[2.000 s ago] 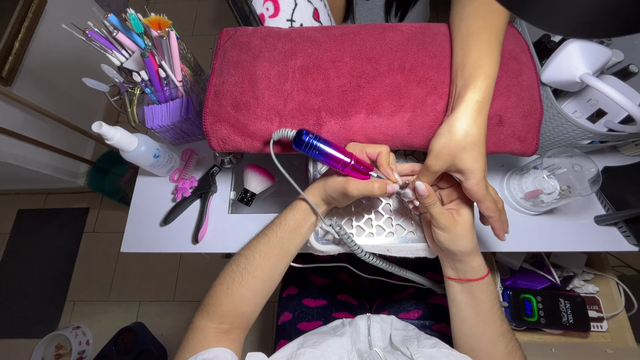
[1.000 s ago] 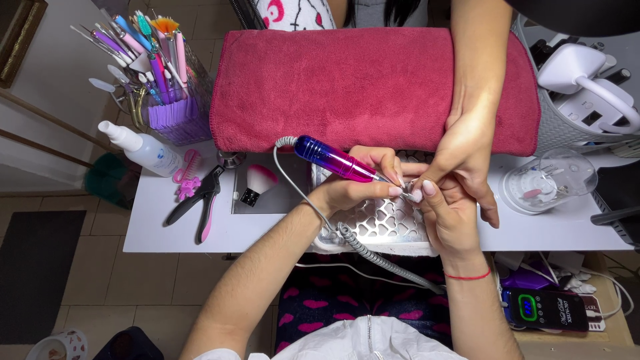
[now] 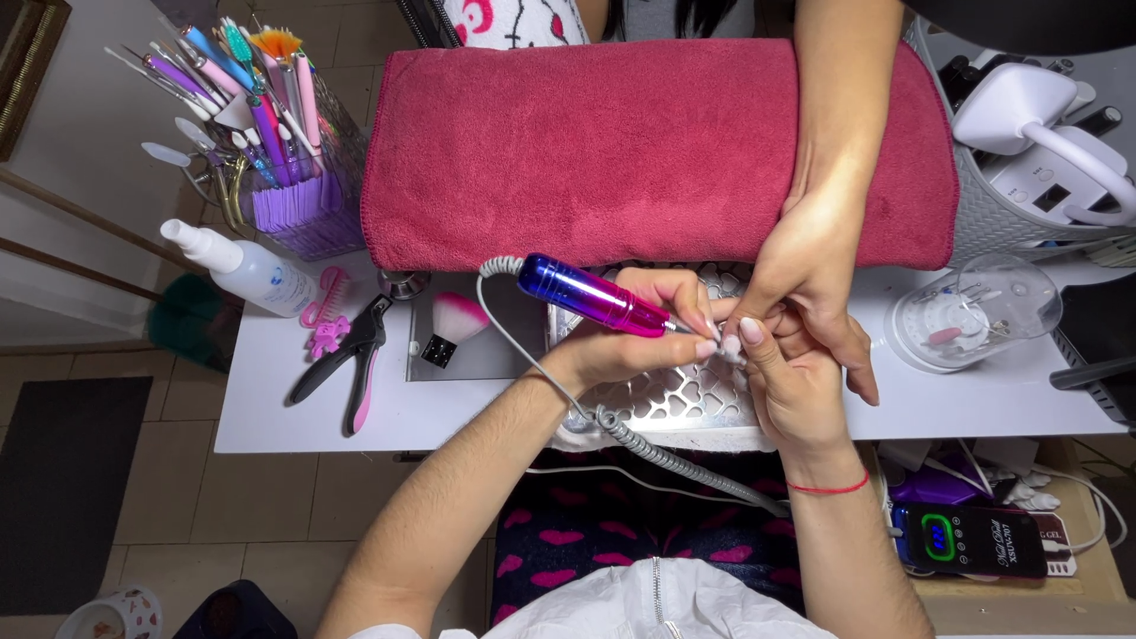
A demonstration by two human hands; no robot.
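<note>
In my left hand (image 3: 621, 333) is an electric nail drill handpiece (image 3: 590, 293), blue at one end and pink at the other, with a coiled grey cord. Its bit touches or nearly touches a fingernail (image 3: 731, 344) of another person's hand (image 3: 808, 257). My right hand (image 3: 794, 382), with a red string round its wrist, grips that person's finger between thumb and fingers. The other forearm rests across a rolled red towel (image 3: 577, 160). Under the hands lies a metal dust collector grille (image 3: 692, 399) with a cut-out pattern.
On the left stand a holder of brushes and files (image 3: 302, 209), a spray bottle (image 3: 266, 275), a nail tip cutter (image 3: 355, 355) and a pink-white brush (image 3: 457, 324). To the right are a domed bit case (image 3: 967, 319) and a basket (image 3: 1003, 213) with a white lamp. The drill's control unit (image 3: 967, 540) sits in a drawer.
</note>
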